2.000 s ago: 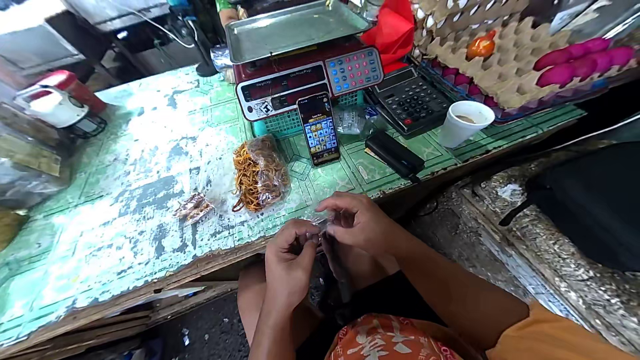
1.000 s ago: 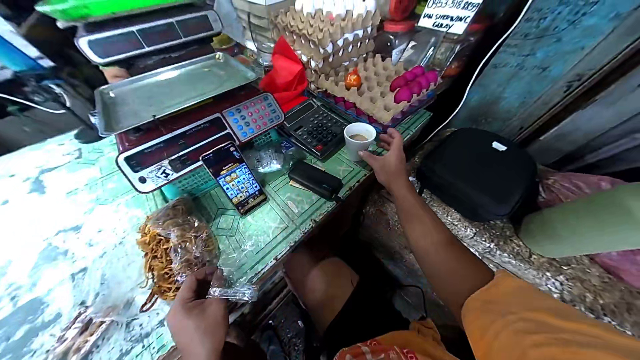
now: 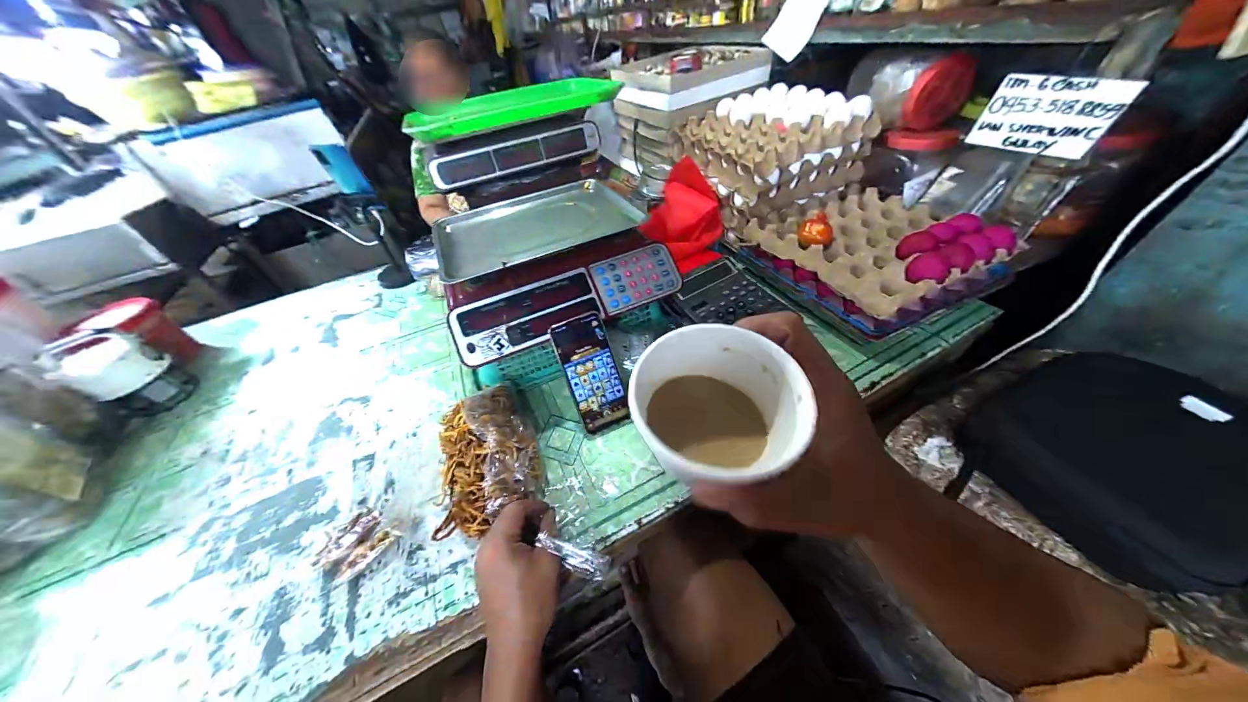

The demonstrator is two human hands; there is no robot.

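Note:
My right hand (image 3: pixel 819 448) grips a white cup (image 3: pixel 721 405) of milky brown drink, raised above the table's front edge. My left hand (image 3: pixel 522 561) holds a small clear plastic packet (image 3: pixel 575 556) at the near edge. Just beyond that hand lies a bag of tan rubber bands (image 3: pixel 487 463), partly under clear plastic. A phone (image 3: pixel 590 372) with a lit screen leans on a digital weighing scale (image 3: pixel 531 317) behind it. A small clear plastic packet with reddish contents (image 3: pixel 361 541) lies left of the rubber bands.
Right of the scale are a desk calculator (image 3: pixel 726 292), a red plastic bag (image 3: pixel 685 214) and an egg tray (image 3: pixel 858 253) with magenta eggs. White eggs (image 3: pixel 795 105) sit on stacked trays behind. A black bag (image 3: pixel 1121 468) is at right. A person stands behind a second scale (image 3: pixel 517 156).
My right hand reached to the cup on the table and has lifted it toward me. Earlier both hands were together at the small plastic packet; my left hand still has it. The view has swung.

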